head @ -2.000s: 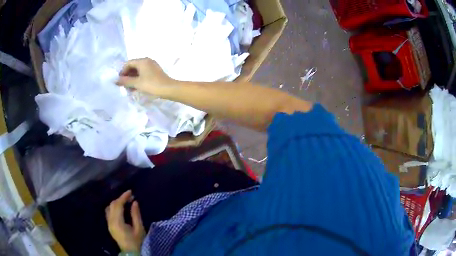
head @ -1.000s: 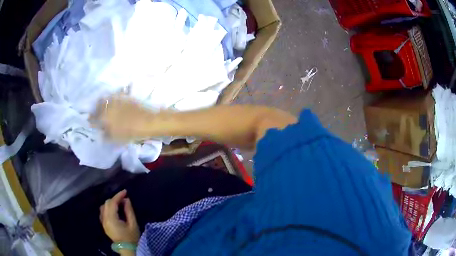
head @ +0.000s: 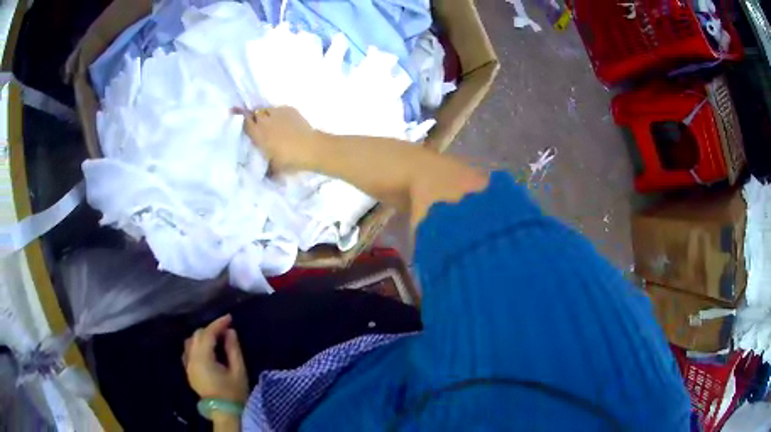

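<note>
A loose pile of small white cut pieces [head: 169,169] lies on top of the open carton [head: 469,93]. Light blue cut pieces [head: 355,34] show under and behind them. My right hand [head: 279,139], with a ring on a finger, rests on the middle of the white pile. Its fingers are bent into the folds, and I cannot tell whether they pinch a piece. My left hand [head: 215,359], with a pale green bracelet at the wrist, lies over my dark lap, empty, its thumb and fingers curved apart.
The yellowish table edge [head: 41,291] runs down the left, beside a greyish plastic bag [head: 127,287]. Blue checked cloth [head: 296,384] lies at my waist. Red plastic crates [head: 634,42] and a brown box [head: 689,245] stand at the right. White scraps [head: 541,160] lie on the grey floor.
My right hand has moved from the lower left part of the pile up and right to its middle. The view has shifted slightly. My left hand stays over my lap.
</note>
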